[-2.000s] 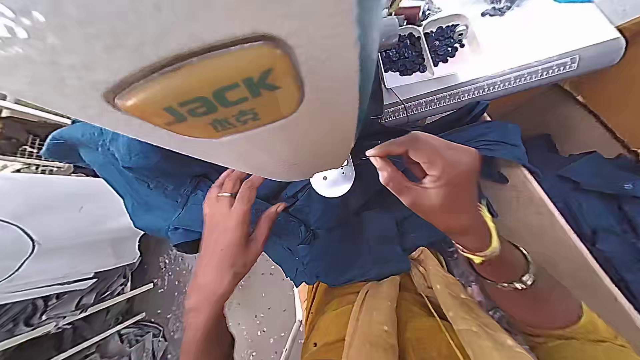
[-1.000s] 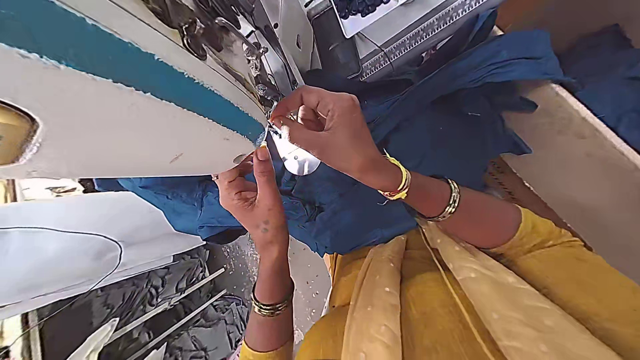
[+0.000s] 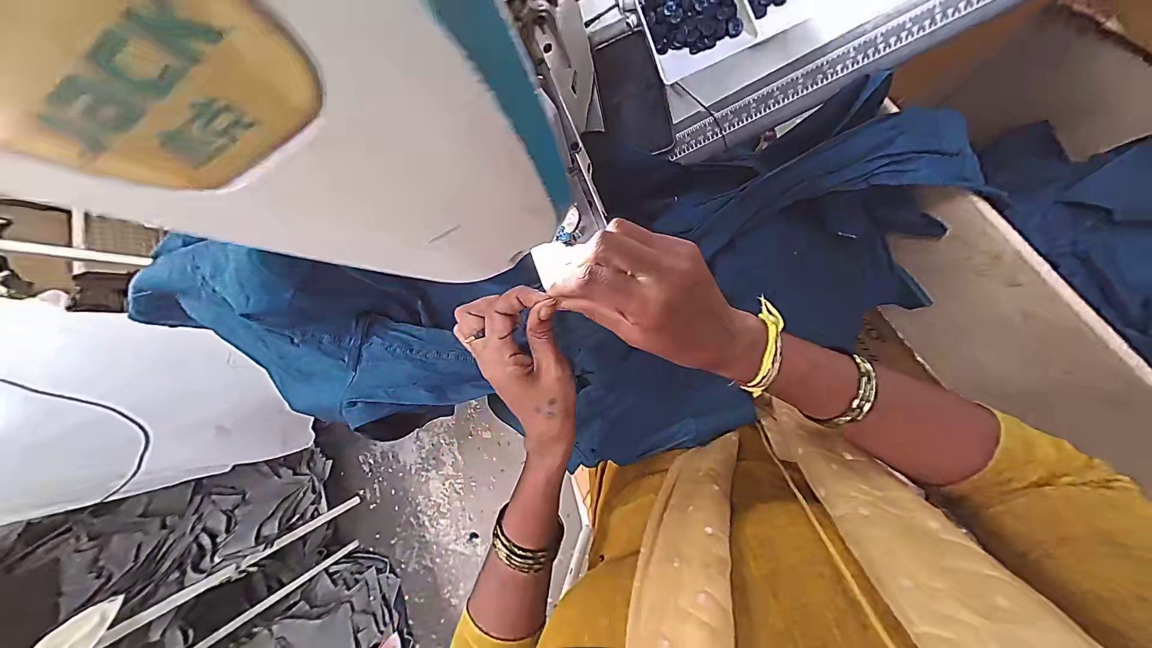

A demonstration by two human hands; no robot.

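Note:
Just in front of the head of a Jack sewing machine (image 3: 387,180), my two hands meet at the fingertips. My left hand (image 3: 522,360) has thumb and fingers pinched together, and my right hand (image 3: 639,292) pinches at the same spot from the right. Whatever lies between the fingertips is too small to make out. A white round plate (image 3: 551,261) shows partly behind my right hand, near the presser area. Dark blue fabric (image 3: 666,396) lies below both hands and spreads to either side of the machine.
White trays of dark buttons (image 3: 697,27) stand at the top, behind a printed ruler strip (image 3: 837,76). More blue fabric (image 3: 1080,198) lies in a cardboard-coloured bin at right. White sheet material (image 3: 135,405), grey fabric pieces (image 3: 207,531) and pale rods (image 3: 270,540) are at left.
Two seconds ago my hands were apart, the left on the blue fabric; they came together by the machine's needle area and now meet lower, in front of it. The view has shifted.

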